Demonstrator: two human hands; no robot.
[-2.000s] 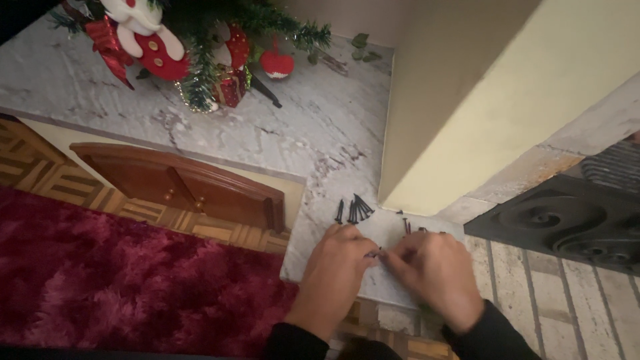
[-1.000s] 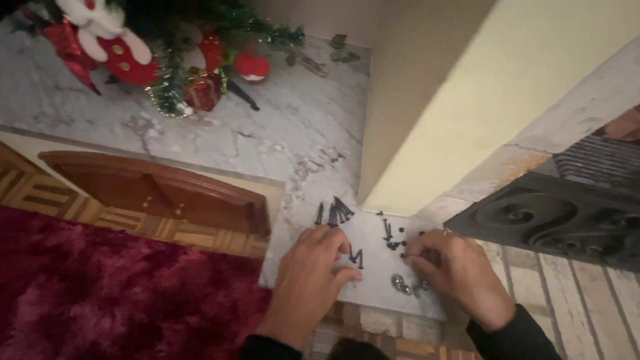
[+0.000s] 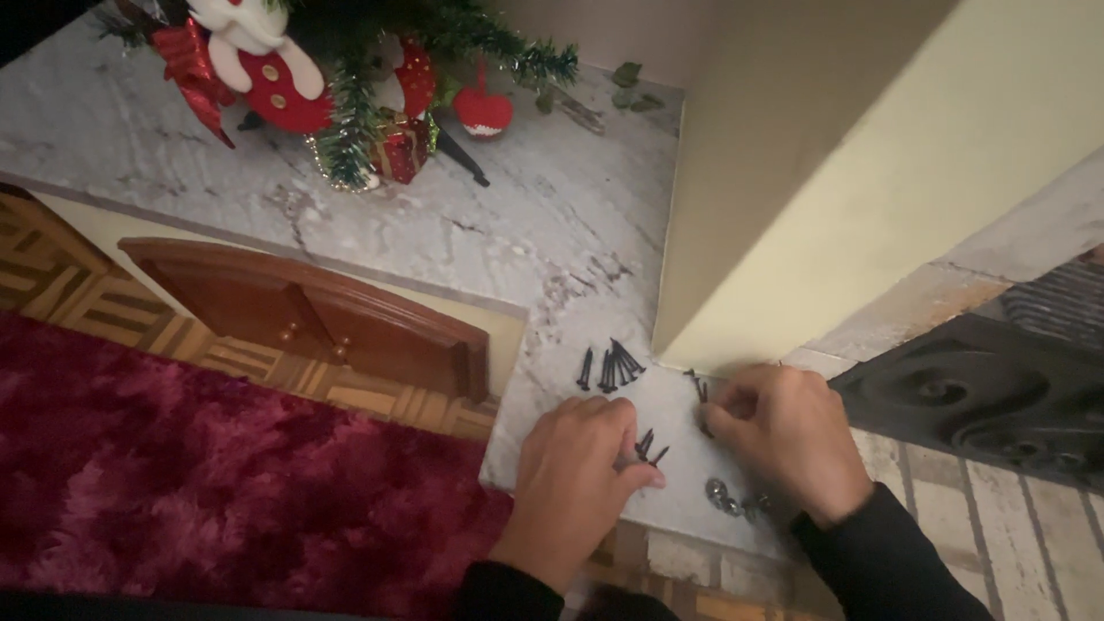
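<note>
A group of several long dark screws (image 3: 617, 366) lies on the marble ledge, above my left hand (image 3: 582, 479). My left hand rests on the marble, its thumb and index finger beside a few shorter dark screws (image 3: 649, 448); whether it grips one of them cannot be told. More small dark screws (image 3: 699, 385) lie near the wall corner, next to the fingertips of my right hand (image 3: 780, 431). The right fingers are bent down at the marble, and what is between them is hidden. Several shiny round metal pieces (image 3: 720, 496) lie below, near the ledge's front edge.
A decorated Christmas tree (image 3: 354, 129) stands on the marble ledge (image 3: 388, 233) at upper left. A cream wall pillar (image 3: 759, 216) rises behind my right hand. Dark ornamental metalwork (image 3: 966, 397) is at right. Below the ledge are a wooden cabinet door (image 3: 302, 310) and a red shaggy rug (image 3: 216, 483).
My hands were close together two seconds ago and are now apart, the right one farther right. The short screws by my left hand and the shiny pieces have come into view.
</note>
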